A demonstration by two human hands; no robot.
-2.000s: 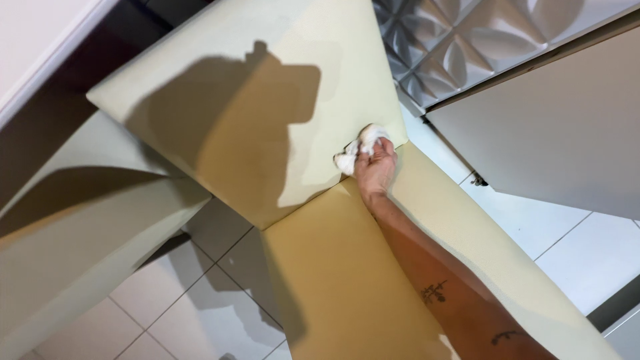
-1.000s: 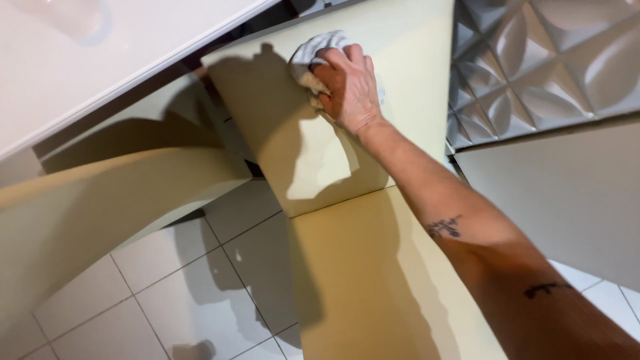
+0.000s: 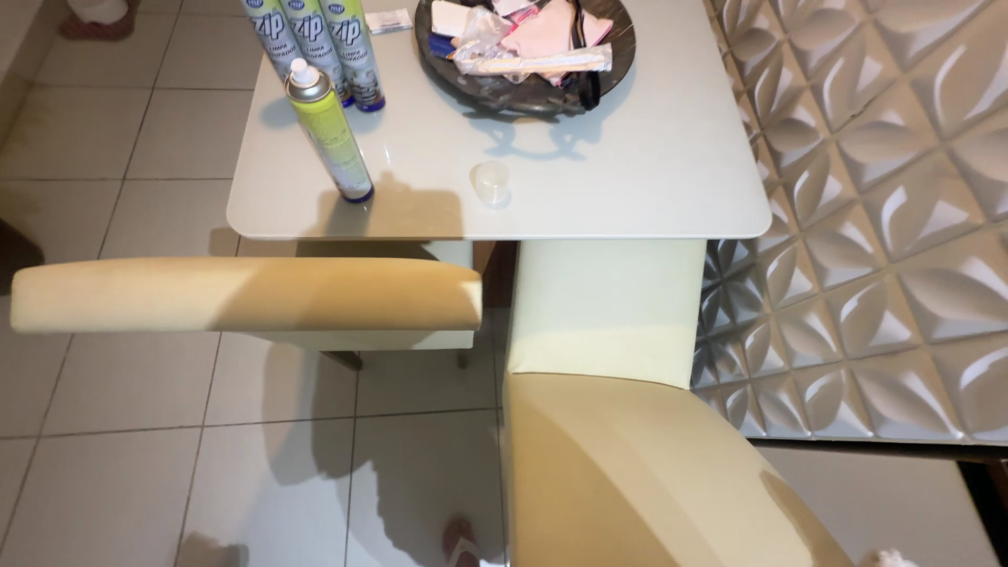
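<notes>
Neither of my hands is in view. A cream upholstered chair has its seat [image 3: 606,307] partly under the white table [image 3: 630,189], with its backrest [image 3: 598,472] toward me. Left of it stands a second cream chair, seen mostly as the top of its backrest [image 3: 244,295]. On the table an upright spray can [image 3: 335,142] with a white nozzle stands in front of several Zip spray cans [image 3: 350,63]. A small clear plastic cap [image 3: 493,183] lies to their right. At the bottom right edge a bit of white cloth [image 3: 890,559] shows.
A dark round bowl [image 3: 512,98] with packets and a pink cloth sits at the table's back. A white wall panel [image 3: 850,260] with raised petal shapes runs along the right. Grey floor tiles [image 3: 126,488] lie at left, with a foot in a sandal [image 3: 461,543] at the bottom.
The view has swung to the tabletop and both chairs. The hand that was on the chair seat with a white cloth has left the view.
</notes>
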